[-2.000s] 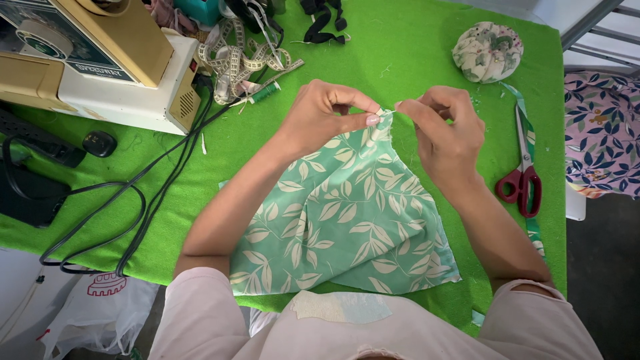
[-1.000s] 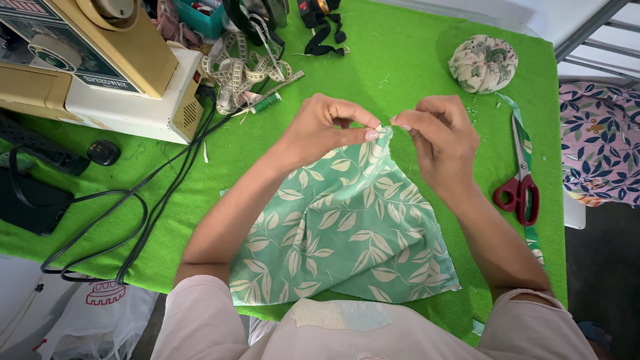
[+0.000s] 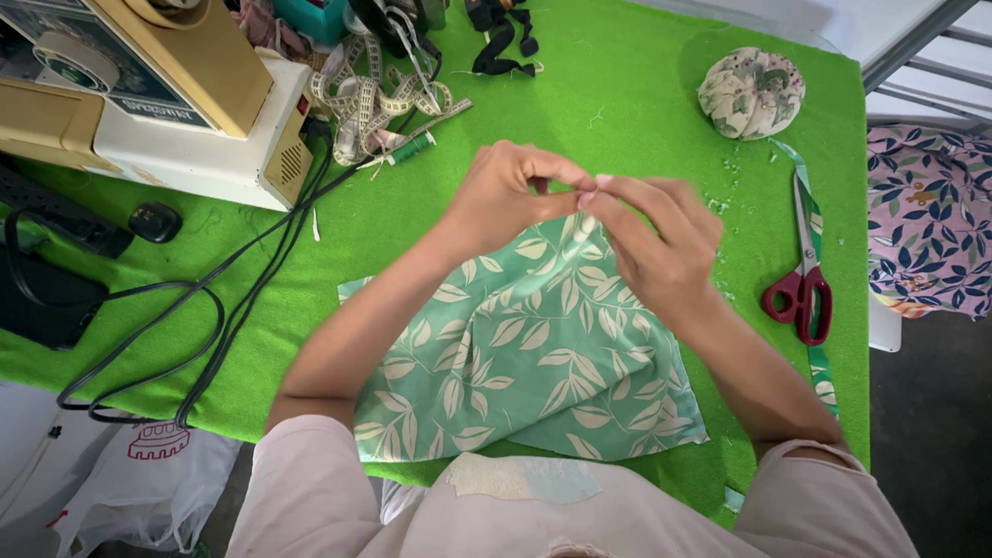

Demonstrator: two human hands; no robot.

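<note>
A green fabric piece with cream leaf print (image 3: 496,349) lies over the near part of the green-covered table, its top corner lifted. My left hand (image 3: 515,194) and my right hand (image 3: 659,232) meet at that corner, thumbs and forefingers pinched on its edge. What exactly sits between the fingertips is too small to tell. Right of my right hand lie red-handled scissors (image 3: 807,287), shut, over a narrow strip of the same fabric (image 3: 823,380). A round floral pincushion with pins (image 3: 752,93) stands beyond them.
At the left are a sewing machine (image 3: 194,116), black cables (image 3: 225,310) and a black box (image 3: 46,294). A tape measure (image 3: 368,101), a green thread spool (image 3: 413,147) and black straps (image 3: 500,46) lie at the back. Pink leaf-print fabric (image 3: 930,217) is past the right edge.
My hands have come together at the fabric's top corner; one and two seconds ago a small gap showed between their fingertips. The rest of the fabric lies much as before.
</note>
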